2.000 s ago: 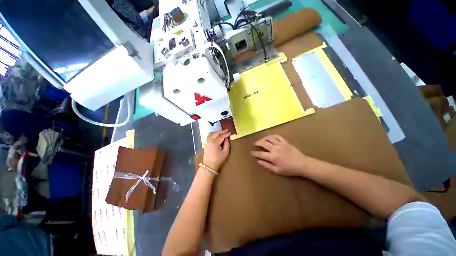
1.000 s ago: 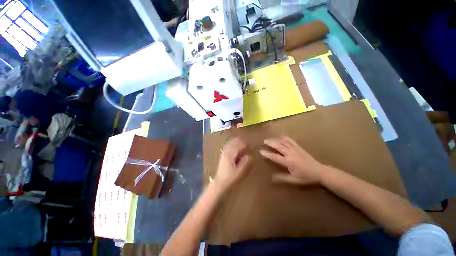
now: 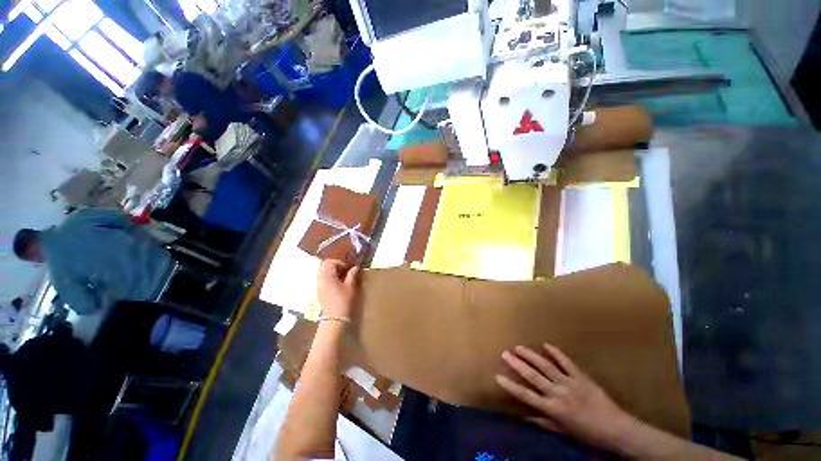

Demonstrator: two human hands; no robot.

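Note:
The large brown panel (image 3: 450, 315) lies over the table's front, its upper edge along the lower edge of the yellow-centred template (image 3: 486, 225). My left hand (image 3: 338, 290) holds the panel's upper left corner between thumb and fingers, just below the tied brown bundle (image 3: 338, 221). My right hand (image 3: 560, 385) lies flat with spread fingers on the panel's lower right part. The white sewing head (image 3: 527, 112) with the red mark stands over the template's upper edge.
The control panel (image 3: 428, 54) is at upper centre-left. A white sheet (image 3: 293, 266) lies under the bundle. A brown rolled end (image 3: 617, 126) lies behind the template. Two people (image 3: 99, 257) are at the left, beyond a yellow floor line. Small brown pieces (image 3: 387, 396) lie at lower left.
The template now lies nearer, left and clear of the needle area, with white windows on both sides. My left hand has moved left to the panel's corner; my right hand has moved down. The view has turned.

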